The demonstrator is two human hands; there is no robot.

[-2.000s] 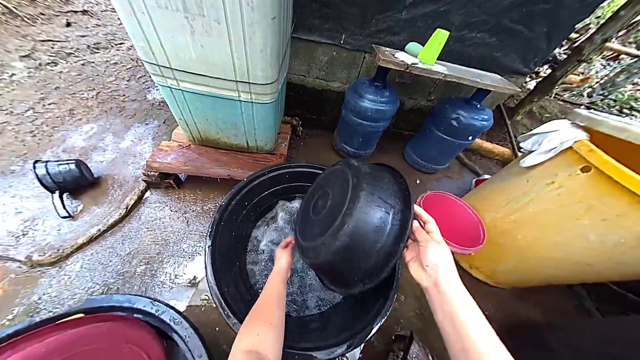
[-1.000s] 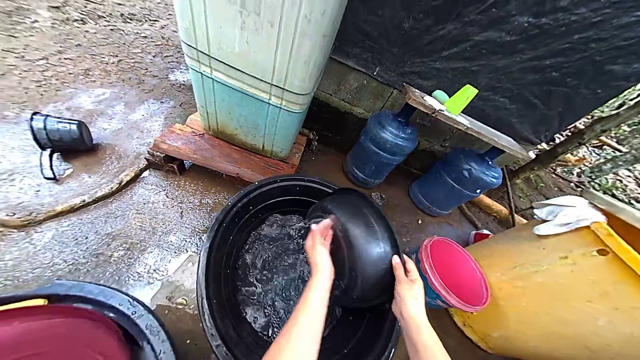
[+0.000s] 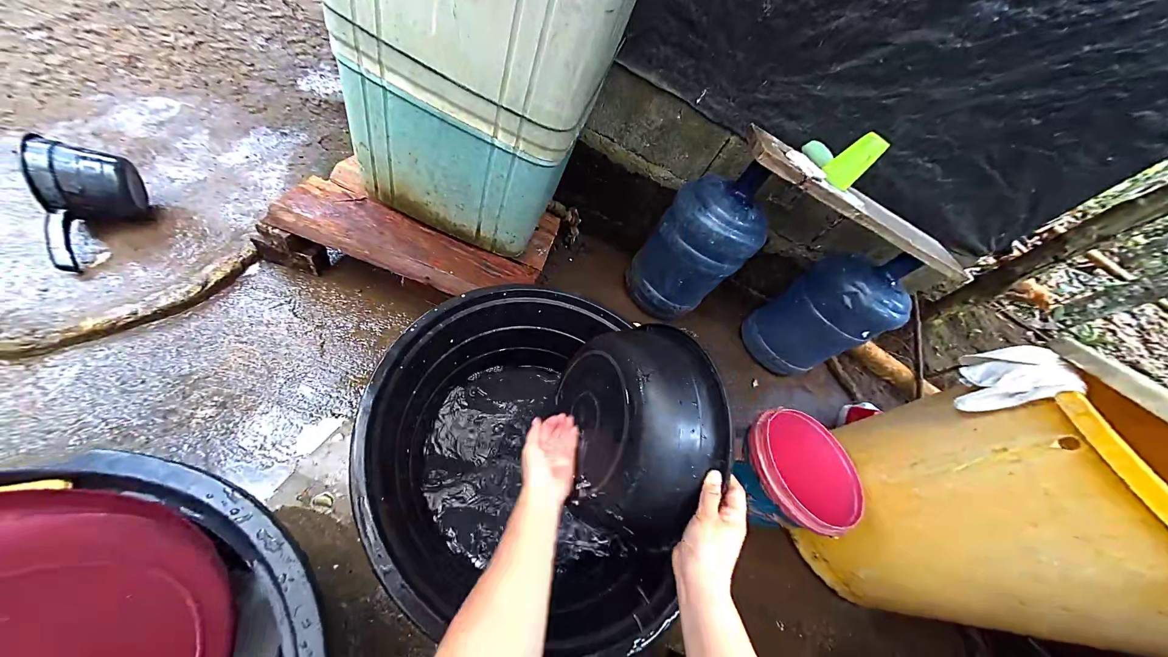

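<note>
A large round black plastic tub holds water with a rippled, splashing surface. Tilted over its right side is a smaller black plastic basin, its underside facing my left hand. My right hand grips the basin's rim at the lower right, fingers on the edge. My left hand is held with palm and fingers extended at the left of the basin's base, above the water; whether it touches the basin cannot be told. The basin's inside is hidden.
A red-rimmed bucket and a yellow container with white gloves stand right. Behind are blue water jugs and a tall plastic container on a wooden pallet. A black pitcher lies left; a maroon basin sits lower left.
My left hand has left the basin's edge, where it was two seconds ago, and moved across its underside. My right hand stays at the rim. The view has turned somewhat.
</note>
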